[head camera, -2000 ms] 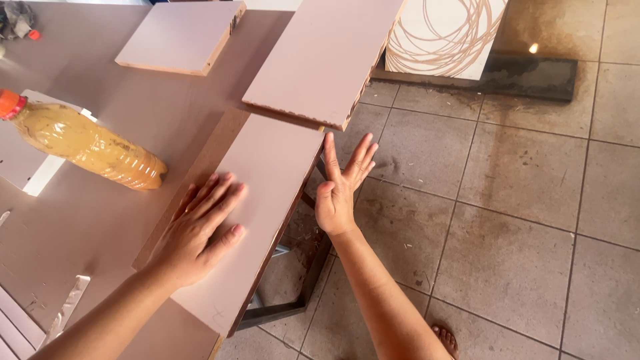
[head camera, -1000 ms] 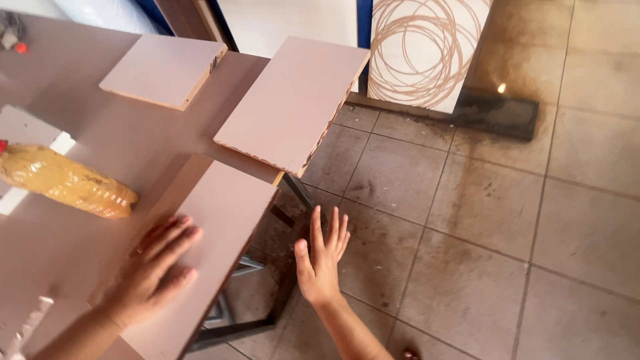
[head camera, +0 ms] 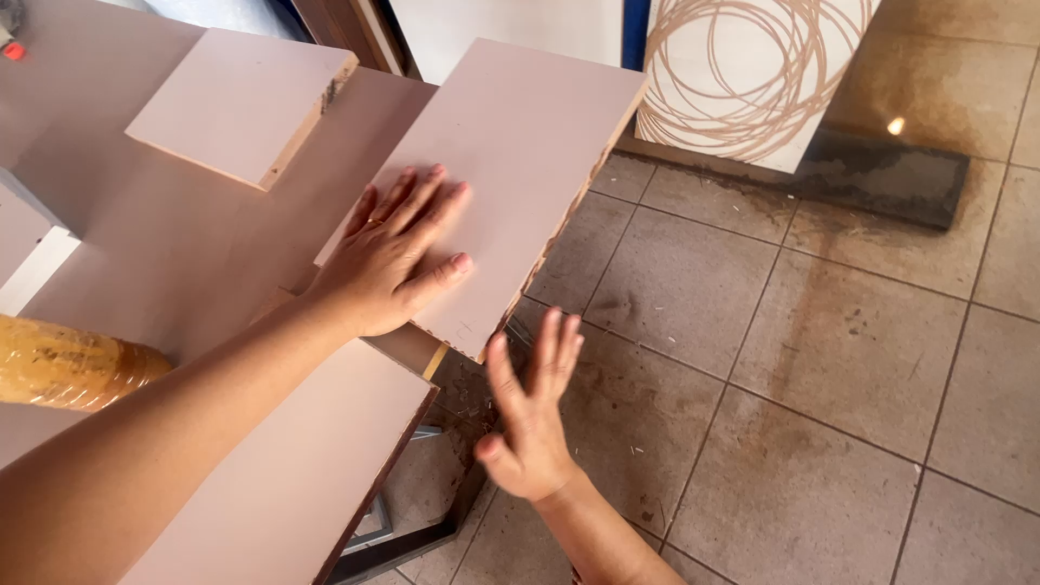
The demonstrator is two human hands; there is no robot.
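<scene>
My left hand (head camera: pixel 398 260) lies flat, fingers spread, on the lower left part of a pale laminated board (head camera: pixel 520 138) with a rough, chipped edge. That board juts past the table's edge over the floor. Near its lower corner my right hand (head camera: pixel 532 406) hangs in the air beside the edge, fingers apart and holding nothing; whether a fingertip touches the corner I cannot tell. Below my left forearm is a second pale board (head camera: pixel 301 463) with a dark long edge. A smaller pale board (head camera: pixel 244 106) rests farther back on the brown tabletop (head camera: pixel 203 236).
A plastic bottle of yellow-brown stuff (head camera: pixel 73 366) lies at the left, near a white-edged panel (head camera: pixel 36 268). A panel with looping brown lines (head camera: pixel 747 73) stands at the back by a dark slab (head camera: pixel 894 179) on the tiled floor (head camera: pixel 837 390). Metal framing (head camera: pixel 406 544) shows under the table.
My left hand has gone from the dark-edged board to the chipped-edge board. My right hand is still off to the side, with its fingers apart. The view has shifted.
</scene>
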